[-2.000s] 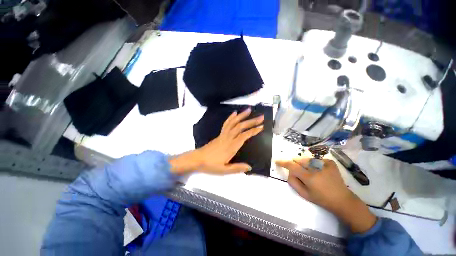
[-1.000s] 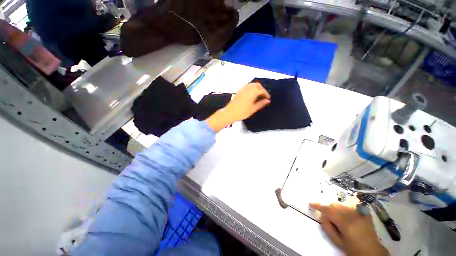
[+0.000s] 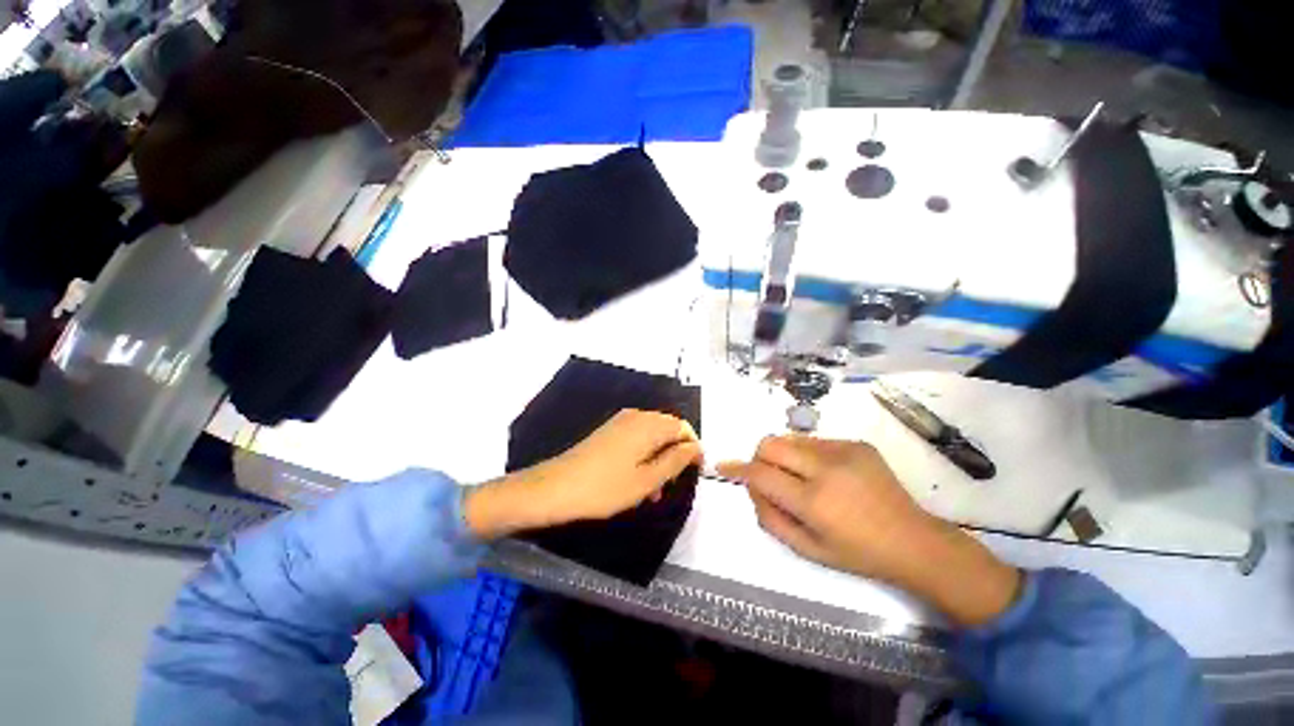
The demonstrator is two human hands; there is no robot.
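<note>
A black pocket piece [image 3: 575, 411] lies flat at the table's front, left of the white sewing machine [image 3: 908, 227]. My left hand [image 3: 603, 471] is on it, fingertips pinched at its right edge. My right hand [image 3: 852, 514] is just right of that edge, in front of the needle area, with thumb and forefinger close together and almost touching my left fingertips. Whether it holds fabric or thread cannot be told. A black stack of larger pieces [image 3: 603, 231], smaller black pieces with a pale edge [image 3: 447, 298] and an uneven black pile [image 3: 298, 333] lie behind and to the left.
Dark-handled snips [image 3: 937, 433] lie right of the needle, with a small brown piece [image 3: 1084, 525] farther right. A black fabric strip [image 3: 1121, 255] drapes over the machine head. Blue plastic sheet [image 3: 610, 85] is behind; a clear bin [image 3: 156, 312] is at left. A measuring strip [image 3: 766, 624] runs along the front edge.
My left hand has come back from the stacks to the front, where a black piece now lies beneath it. My hands are now close together. The view has turned right.
</note>
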